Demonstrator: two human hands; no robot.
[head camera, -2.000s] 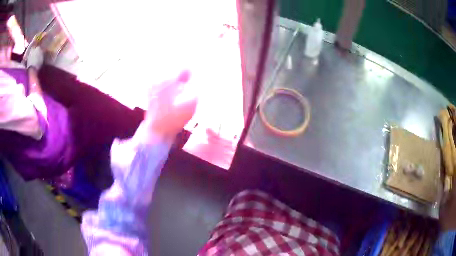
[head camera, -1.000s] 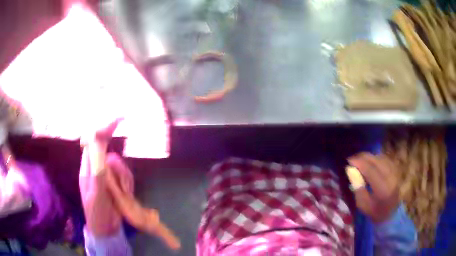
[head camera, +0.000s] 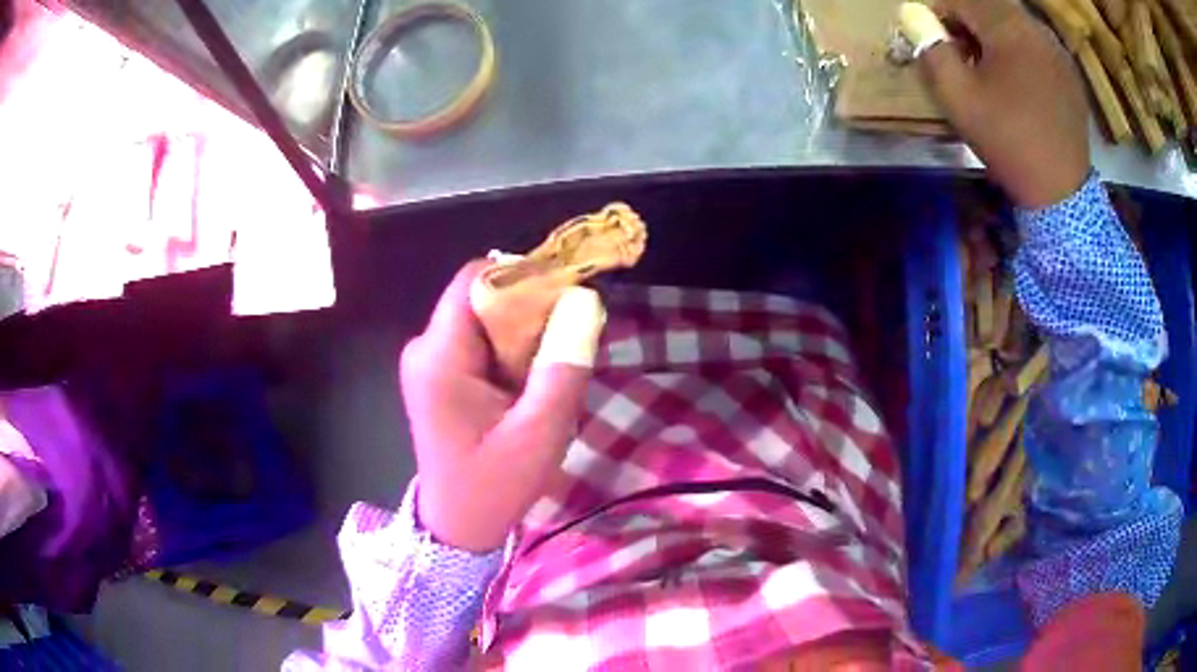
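Observation:
My left hand (head camera: 479, 420) holds a tan molded leg part (head camera: 571, 263) above the apron, its knobbly toe end up and to the right. White tape wraps the thumb; the part's lower portion is hidden by the hand. My right hand (head camera: 1024, 99) is over the brown cardboard pad (head camera: 886, 85) on the bench. Its taped thumb is beside the small white cups (head camera: 902, 47); its fingertips are partly hidden, and whether it grips anything cannot be told.
A tan tape ring (head camera: 427, 127) lies on the metal bench. Stacked leg parts (head camera: 1129, 66) lie at the far right. A blue tote (head camera: 935, 407) with more leg parts stands below my right arm. A glaring lit area (head camera: 118, 184) is at left. A person's purple sleeve (head camera: 79, 486) shows.
My left hand has come from the left, raising the leg part in front of the apron. My right hand has moved up from the tote to the cardboard pad. The camera view has shifted.

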